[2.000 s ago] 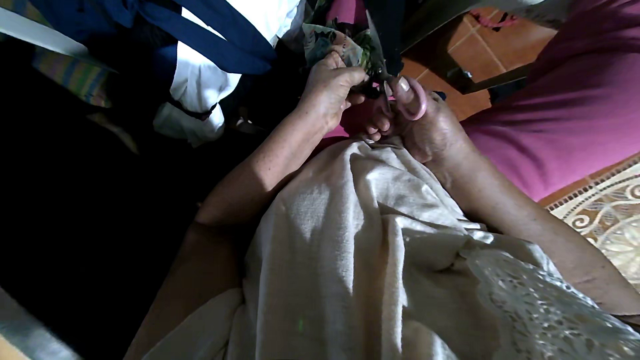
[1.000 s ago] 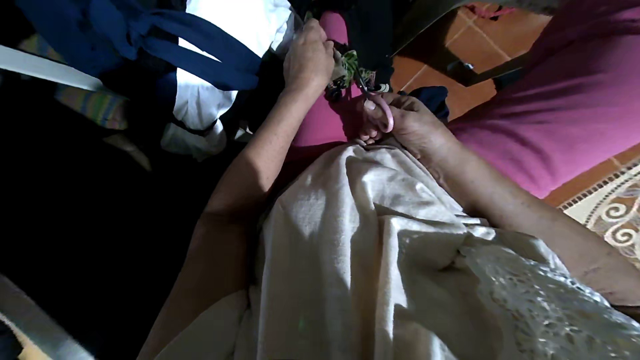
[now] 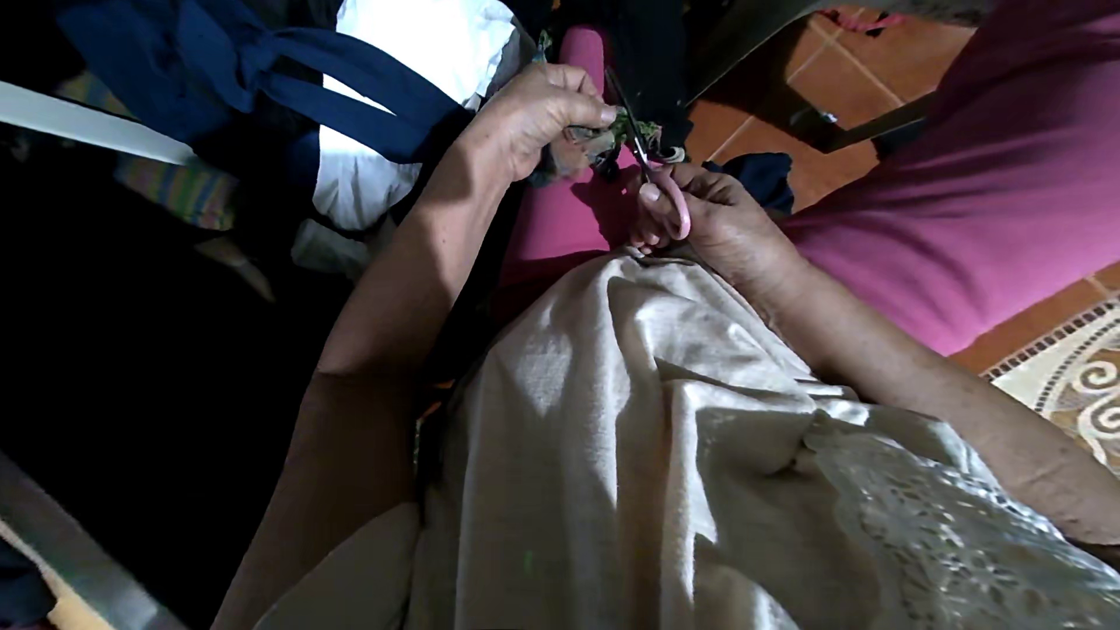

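My right hand (image 3: 713, 210) holds pink-handled scissors (image 3: 674, 206), thumb near a handle loop, blades pointing up and away from me. Pinched in the fingers of my left hand (image 3: 547, 114) is a piece of thin, patterned green and brown fabric (image 3: 582, 153). The scissor blades lie against the green, frayed-looking edge of this piece; whether they cut into it cannot be told. Both hands are above my lap, over pink cloth (image 3: 560, 219) on my leg.
Navy fabric (image 3: 350, 79) and white cloth (image 3: 359, 188) lie to the left, beside a pale bar (image 3: 87, 122). A dark metal frame (image 3: 875, 122) stands over the tiled floor (image 3: 752, 131) at upper right. A patterned mat (image 3: 1067, 376) is at the right.
My left hand, farther up one second ago, has come back down nearer the scissors. The scissor blades now show more plainly against the patterned piece.
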